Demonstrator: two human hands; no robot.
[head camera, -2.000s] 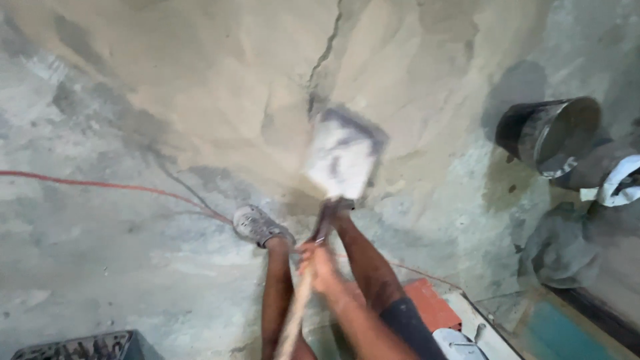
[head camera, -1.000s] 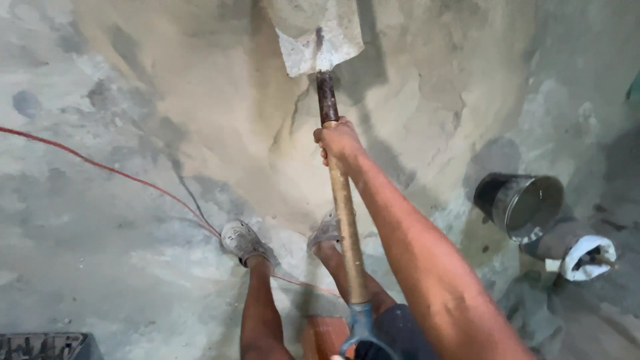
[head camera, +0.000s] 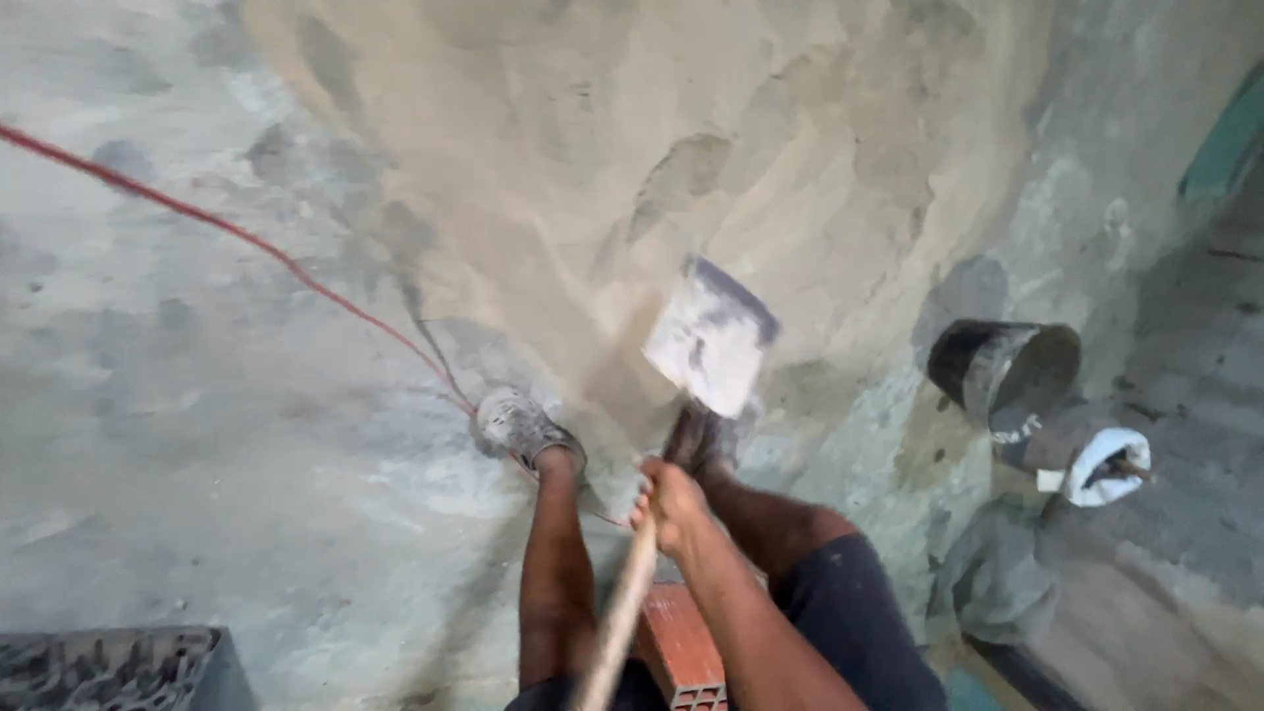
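Observation:
My right hand (head camera: 669, 504) is closed around the lower part of the wooden shaft of a square-bladed shovel (head camera: 713, 336), near its dark metal socket. The pale, dusty blade is over the edge of a wide spread of beige, sand-like material (head camera: 553, 178), just beyond my feet. The shaft runs down and left out of the bottom of the view, where its top end is hidden. My left hand is not in view. My feet wear grey perforated clogs (head camera: 518, 427), one on each side of the shaft.
A red cord (head camera: 267, 247) crosses the floor from the left to my left foot. A black bucket (head camera: 1002, 370) and an open sack (head camera: 1108, 467) are on the right. A hollow red brick (head camera: 681, 642) lies between my legs, and a dark crate (head camera: 232, 671) is at bottom left.
The shovel blade has come back toward my feet from farther out over the beige material, and my right hand has drawn back with it, still around the shaft.

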